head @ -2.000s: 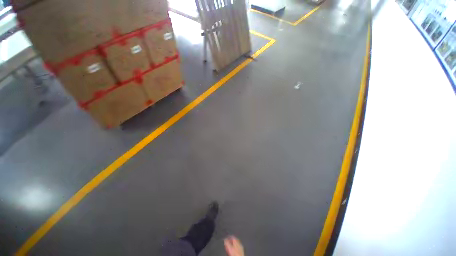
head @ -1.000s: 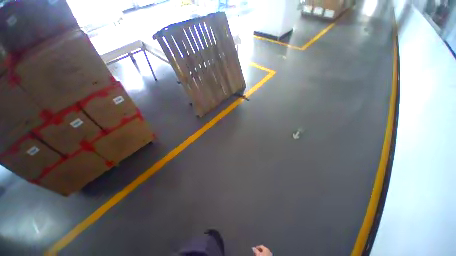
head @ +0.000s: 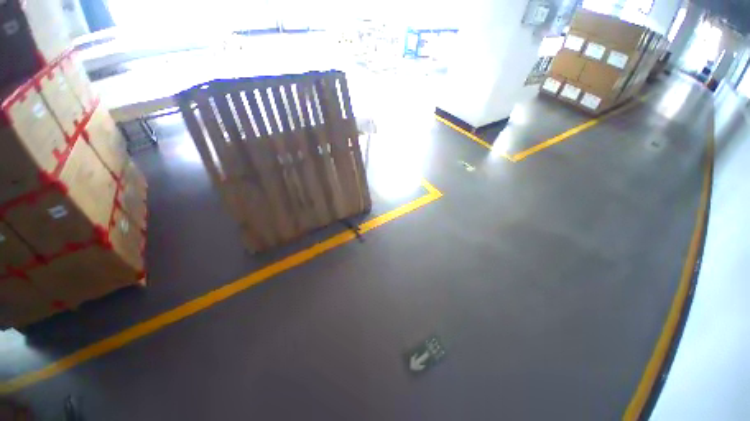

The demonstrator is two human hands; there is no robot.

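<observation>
Neither of my hands is in the picture. A slatted wooden pallet (head: 288,164) stands upright, leaning slightly, just behind the yellow floor line, with its lower edge near the floor. A stack of brown cartons with red tape along the edges (head: 86,201) stands at the left, cut off by the picture's edge. Small white labels show on several of these cartons.
A yellow line (head: 234,288) runs along the aisle and turns at a corner. A white pillar (head: 485,66) stands beyond it. Stacked cartons with white labels (head: 596,62) stand at the upper right. A floor arrow sign (head: 425,355) lies ahead. A white wall (head: 724,288) bounds the right.
My right hand and a dark-clothed leg, seen earlier at the bottom, are out of view. The upright pallet looks nearer and larger. The pillar and far labelled cartons show more fully.
</observation>
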